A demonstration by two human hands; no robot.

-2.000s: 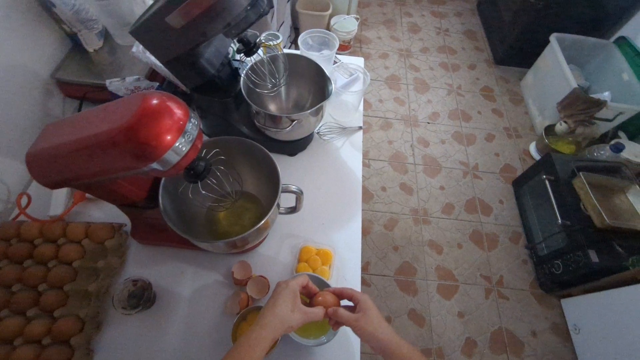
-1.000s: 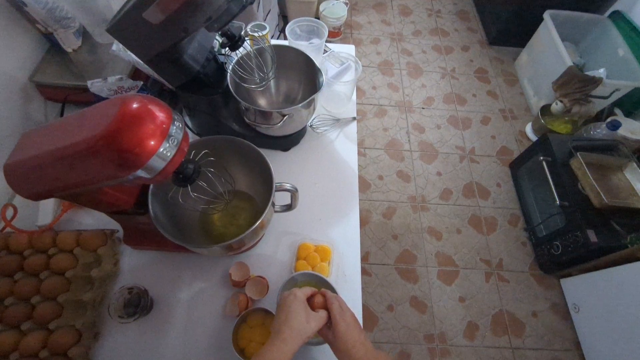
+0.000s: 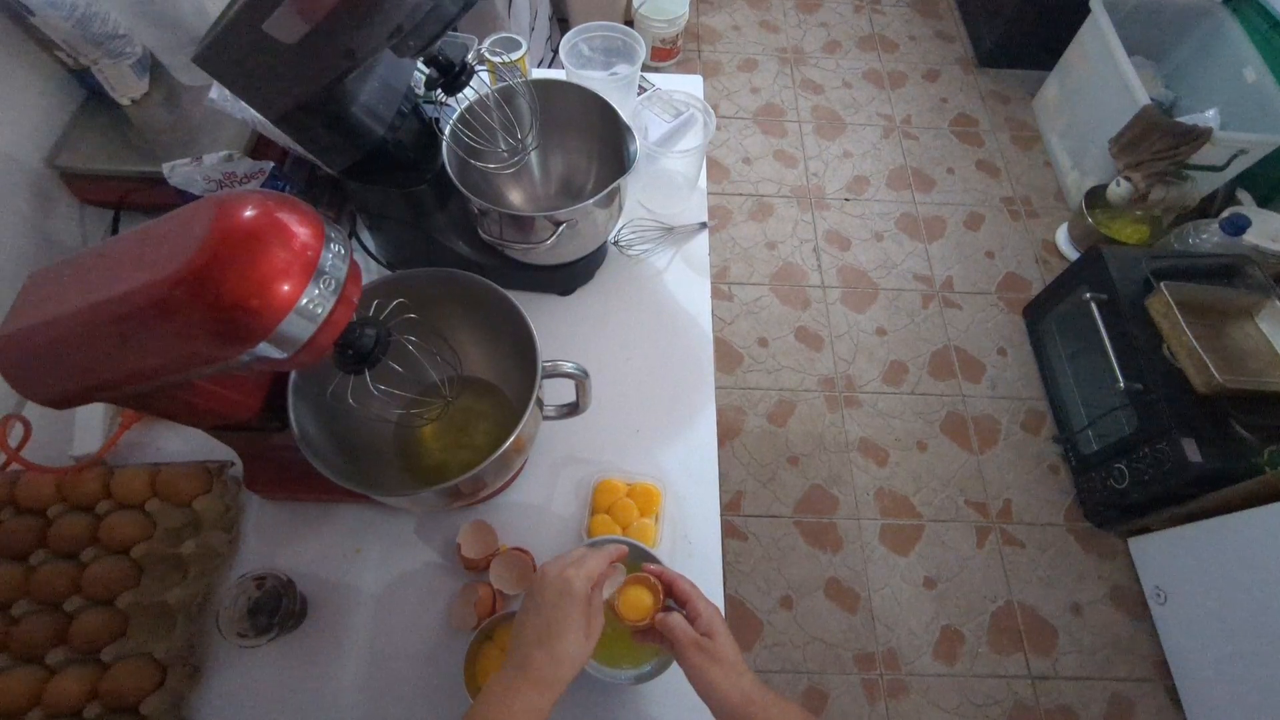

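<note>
My right hand (image 3: 695,625) holds half of a brown eggshell with an egg yolk (image 3: 638,600) in it, over a metal bowl of egg white (image 3: 628,650). My left hand (image 3: 565,610) is beside it over the same bowl, with a pale piece of shell at its fingertips, partly hidden. A metal bowl with yolks (image 3: 487,655) is partly covered by my left forearm. Behind the hands stands a clear square container of yolks (image 3: 625,512). Empty eggshell halves (image 3: 512,570) lie to the left.
A red stand mixer (image 3: 190,290) has its whisk raised over a steel bowl (image 3: 510,330) holding egg white. Behind it are a black stand mixer (image 3: 370,120), a hand whisk (image 3: 655,236) and plastic tubs (image 3: 602,55). A carton of eggs (image 3: 180,570) and a small glass (image 3: 262,608) stand left.
The egg, whole-looking between my hands two seconds ago, is now split open, with its yolk showing in the shell half. My hands have moved apart slightly since one second ago.
</note>
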